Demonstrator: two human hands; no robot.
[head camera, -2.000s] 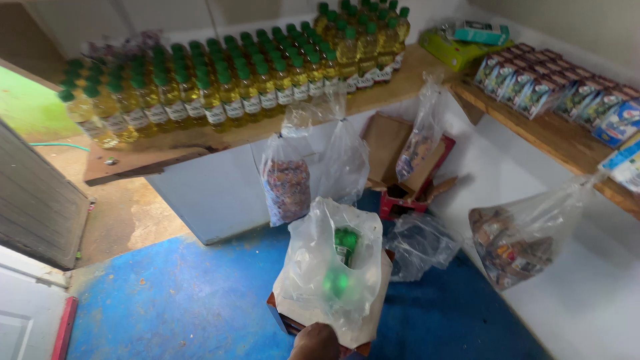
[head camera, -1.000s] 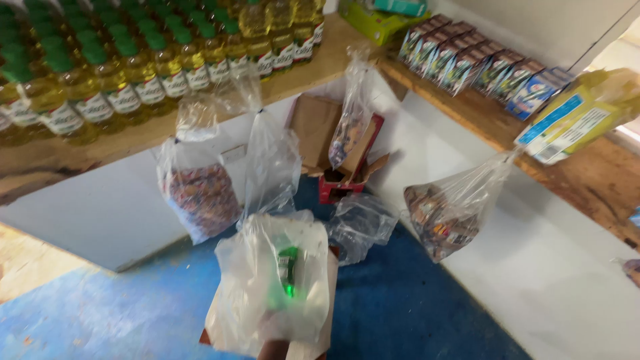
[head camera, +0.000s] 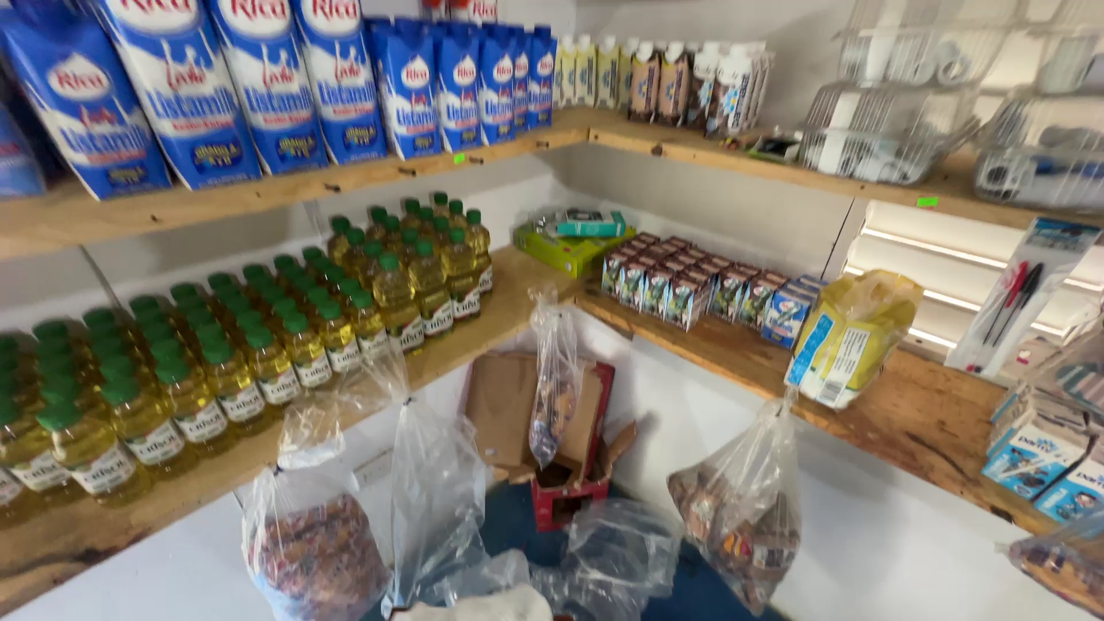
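Note:
Neither of my hands shows at this moment. At the bottom edge, the top of a whitish plastic bag (head camera: 483, 604) is just in view, and whatever lies below it is cut off. Beyond it, clear plastic bags lie crumpled (head camera: 623, 548) on the blue floor. A red cardboard box (head camera: 565, 502) with raised flaps stands in the corner under the lower shelf. Clear bags of small packaged goods hang from that shelf, one at the left (head camera: 317, 548), one in the corner (head camera: 554, 397) and one at the right (head camera: 746, 517).
The lower wooden shelf (head camera: 517, 280) bears oil bottles with green caps (head camera: 207, 405), small drink cartons (head camera: 660, 280) and a yellow package (head camera: 854, 336). Blue milk cartons (head camera: 319, 86) line the upper shelf (head camera: 655, 142), with wire baskets (head camera: 871, 129) at its right. Pens in a clear packet (head camera: 1018, 297) hang at the right.
The view has tilted up, bringing the upper shelf into sight. The hand at the whitish bag with a green bottle, seen at the bottom earlier, is out of view.

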